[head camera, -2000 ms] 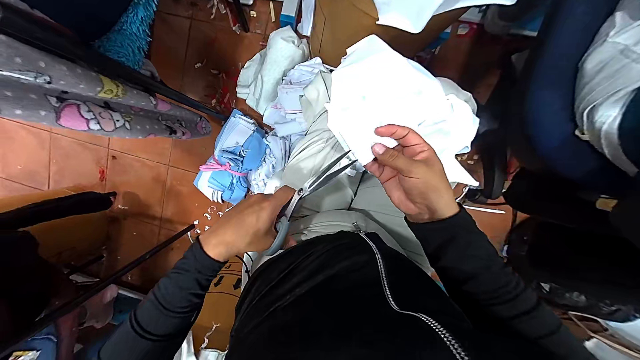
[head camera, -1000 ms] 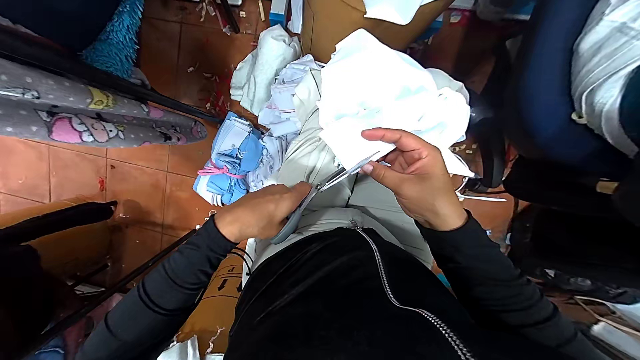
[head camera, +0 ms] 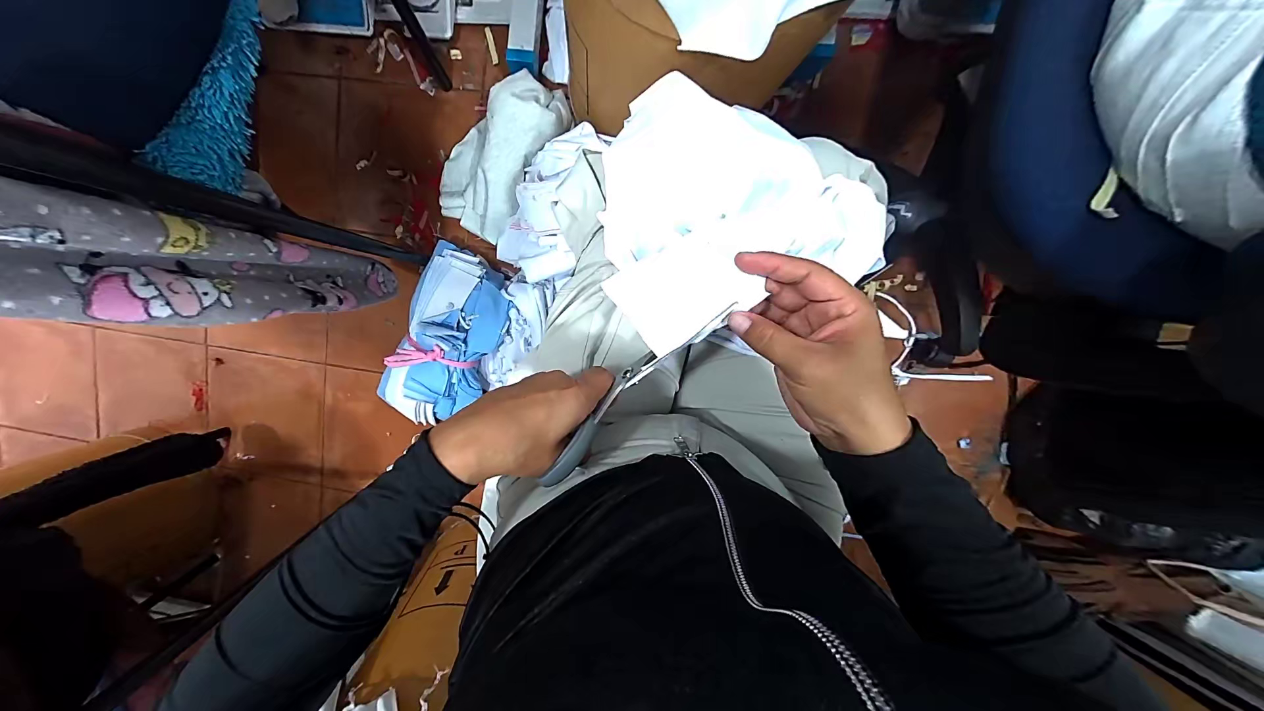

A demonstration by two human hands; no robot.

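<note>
My left hand (head camera: 523,420) is closed around the grey handles of a pair of scissors (head camera: 626,377). The blades point up and to the right, at the lower edge of a white fabric piece (head camera: 686,296). That edge is pinched between the thumb and fingers of my right hand (head camera: 815,331). A pile of white fabric (head camera: 716,173) lies over my lap just beyond both hands. How far the blades are apart cannot be told, as the fabric partly covers them.
A blue and white cloth bundle (head camera: 444,331) tied with a pink strip and crumpled pale cloths (head camera: 509,148) lie left of my legs. A brown box (head camera: 602,59) stands ahead. Grey patterned fabric (head camera: 178,272) hangs at the left, a dark blue chair (head camera: 1047,168) at the right.
The scissors were apart from the fabric two seconds ago, with their blades spread; now they are at its edge. My left hand has moved toward my right hand.
</note>
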